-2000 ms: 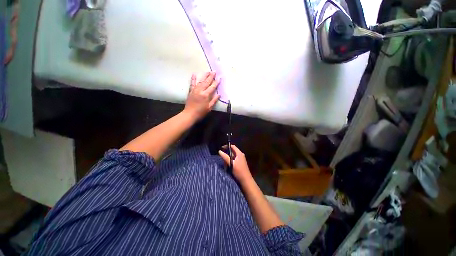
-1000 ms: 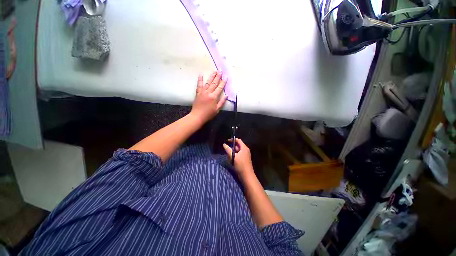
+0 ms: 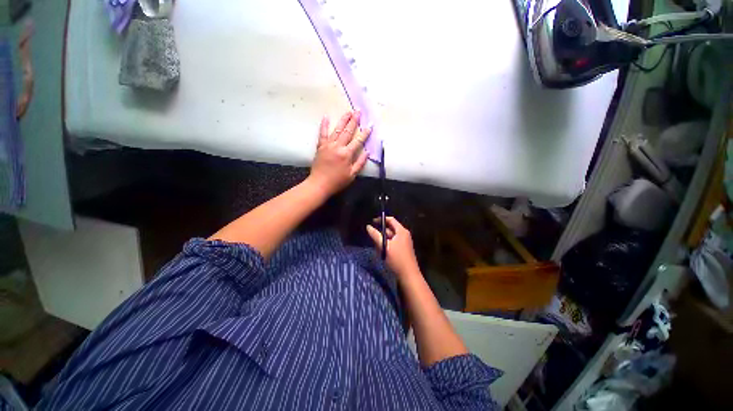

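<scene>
A curved lilac strip [image 3: 344, 64] with a notched right edge lies on the white cloth-covered table [image 3: 241, 88], its near end at the table's front edge. My left hand [image 3: 339, 156] rests flat on the strip's near end, fingers spread, pressing and not gripping. My right hand [image 3: 395, 245] holds black shears [image 3: 384, 193] by the handles, in front of the table edge. The blades point away from me and their tips touch or nearly touch the strip's near end. Whether the blades are parted is too small to tell.
A steam iron [image 3: 572, 40] with hose and cord stands at the table's right. A grey block [image 3: 150, 54] and crumpled lilac cloth [image 3: 119, 12] are at the left. A side table [image 3: 44, 160] holds striped strips. An orange-brown wooden piece [image 3: 512, 286] is below the table, with bags at right.
The view has shifted slightly. My left hand stays on the strip's near end. The shears remain in my right hand at that end, with the blades looking slightly more closed.
</scene>
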